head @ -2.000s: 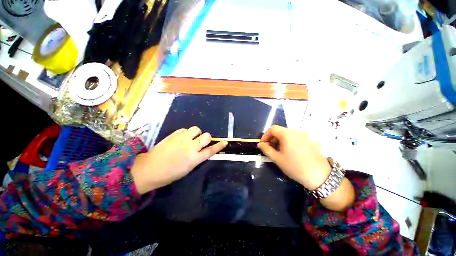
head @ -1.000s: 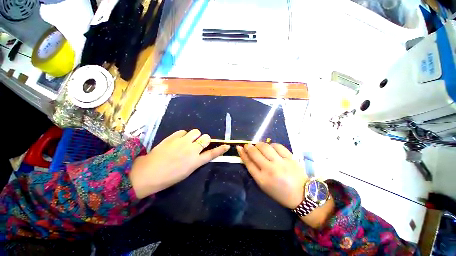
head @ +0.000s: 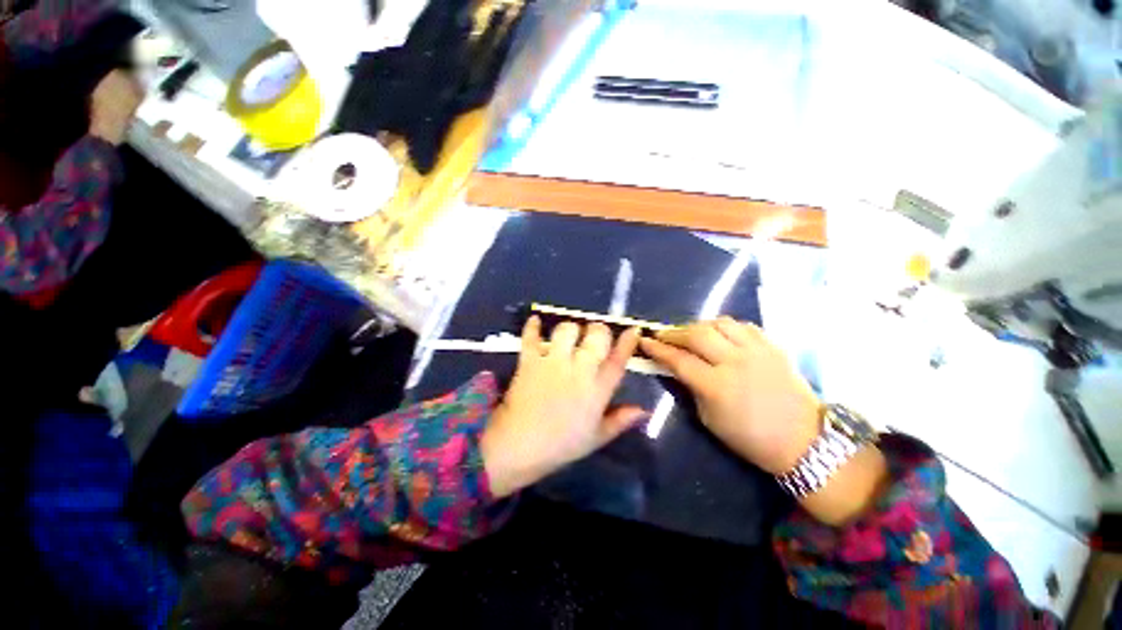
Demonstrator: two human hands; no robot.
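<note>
The clear sewing template lies over a black garment panel [head: 554, 259], with an orange-brown edge bar [head: 640, 204] along its far edge. A thin yellow insert strip [head: 566, 311] lies along the template slot, with a black welt strip just below it. My left hand [head: 560, 394] lies flat, its fingertips pressing on the slot below the yellow strip. My right hand [head: 738, 382] has its fingertips at the slot's right part, next to my left fingers, covering that end of the strip. A pale edge strip [head: 461, 345] shows left of my left hand.
The white machine head [head: 1046, 209] stands at the right, with dark metal snips [head: 1079, 425] below it. A yellow tape roll [head: 276, 99], white tape roll [head: 348, 175] and black cloth are at the upper left. A blue basket [head: 265, 338] is below. Another person's hand [head: 113, 106] shows at the far left.
The view has shifted left, so the work appears further right. My left fingers have moved from the strip's left end to spread along the slot. My right fingers remain at the slot.
</note>
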